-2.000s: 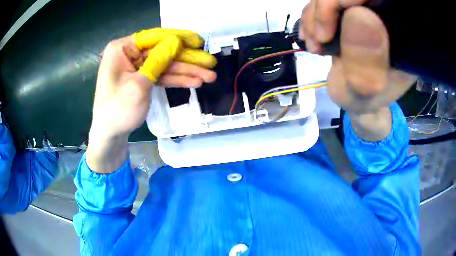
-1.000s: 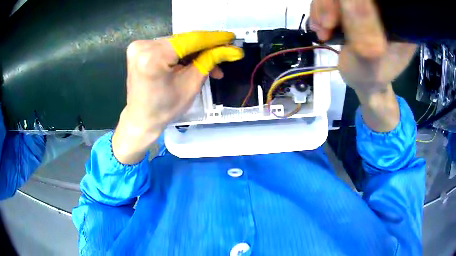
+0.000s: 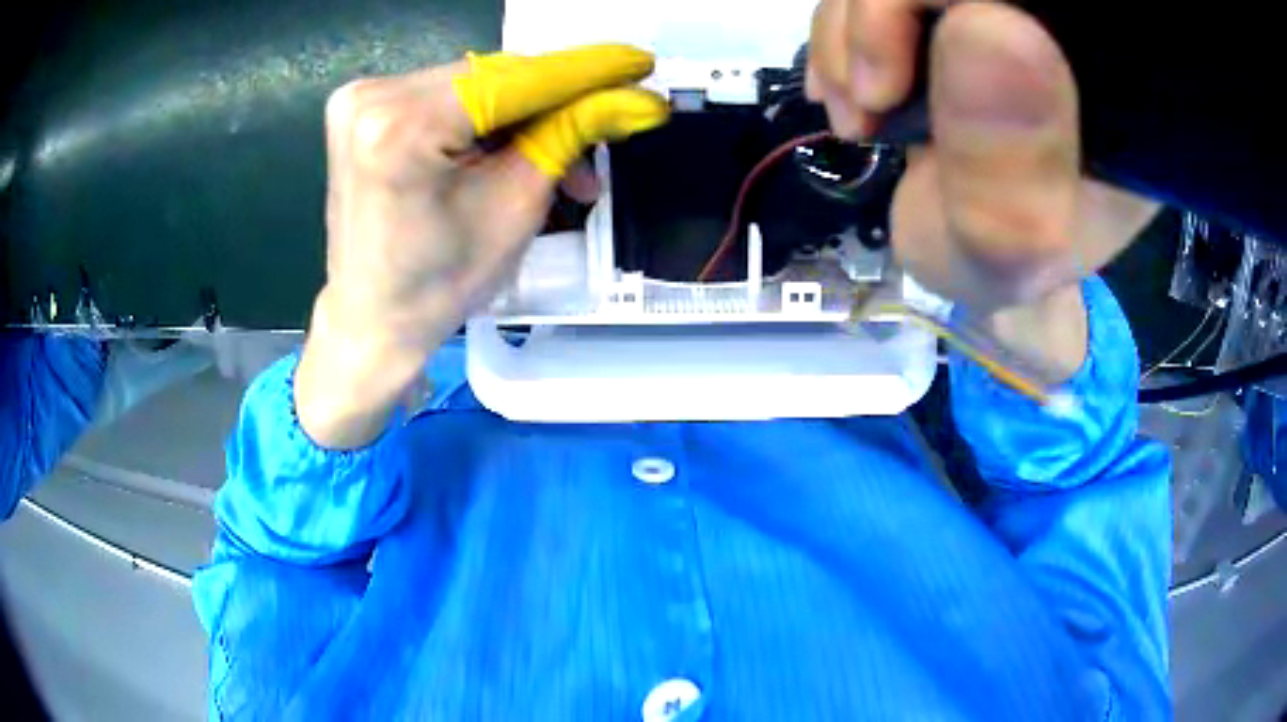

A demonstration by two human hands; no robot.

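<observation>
The white plastic housing [image 3: 565, 374] lies open in front of me, with black parts inside. The round black fan part [image 3: 840, 167] is at its right side, partly behind my right hand. My left hand [image 3: 466, 184], with yellow finger cots, is over the housing's left side. Its thumb and finger are close together near the back edge; whether they pinch anything small cannot be told. My right hand [image 3: 974, 155], blurred, grips a long black electric screwdriver [image 3: 1186, 106] over the right side. A red wire [image 3: 744, 205] arcs inside; yellowish wires [image 3: 988, 360] trail over the front right.
A white sheet [image 3: 593, 26] lies under and behind the housing. The dark green bench [image 3: 170, 184] extends left, with small clips [image 3: 209, 308] along its edge. Clear plastic trays [image 3: 1249, 303] and thin wires are at the right. Another person's blue sleeve [image 3: 57, 409] shows at far left.
The yellowish wires, earlier running right beneath my right hand, now hang over the front right edge. My left hand moved from spread fingers to a close pinch by the back edge.
</observation>
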